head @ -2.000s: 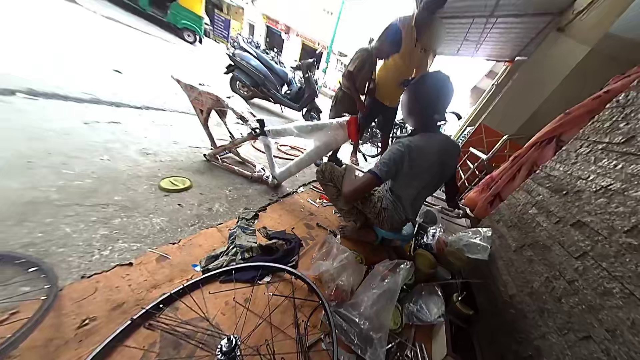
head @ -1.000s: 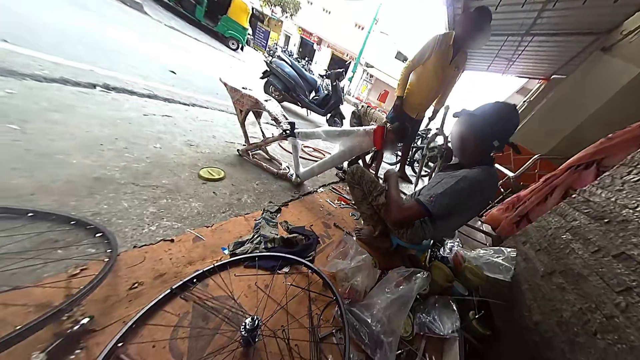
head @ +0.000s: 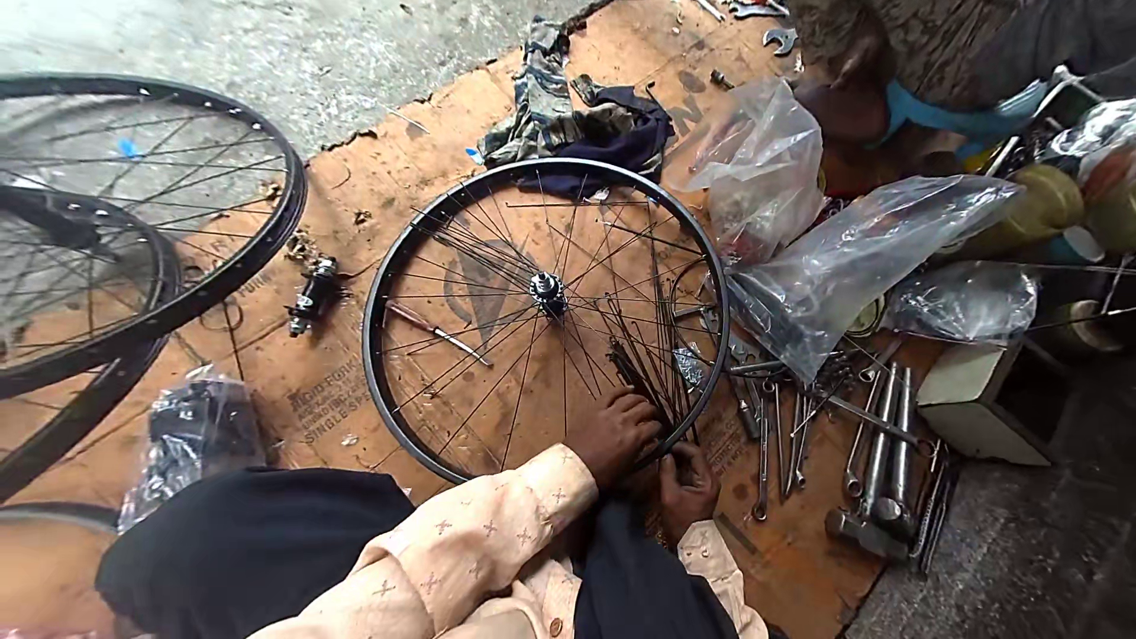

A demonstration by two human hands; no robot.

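Observation:
A black bicycle wheel rim [head: 380, 373] lies over brown cardboard, with a hub [head: 547, 291] at its middle and many spokes running from it. My left hand [head: 619, 435] reaches over the rim's near edge, fingers curled beside a bundle of loose spokes [head: 641, 377]; whether it grips any cannot be told. Just right of it, my right hand [head: 689, 484] is at the outside of the rim, thumb and fingers close to its edge; its hold on the rim is not clear. A screwdriver [head: 439, 334] lies on the cardboard, seen through the wheel.
More wheels [head: 282, 213] are at the left, near a loose hub [head: 312, 296] and a bagged part [head: 200, 426]. Wrenches [head: 763, 453], a hammer [head: 865, 532] and plastic bags [head: 825, 266] lie at the right. Cloths [head: 612, 124] lie beyond the rim; a person's foot [head: 843, 111] is at upper right.
The view has swung down from the street to the wheel on the cardboard. My two hands are now in sight at its near edge; neither earlier frame shows them.

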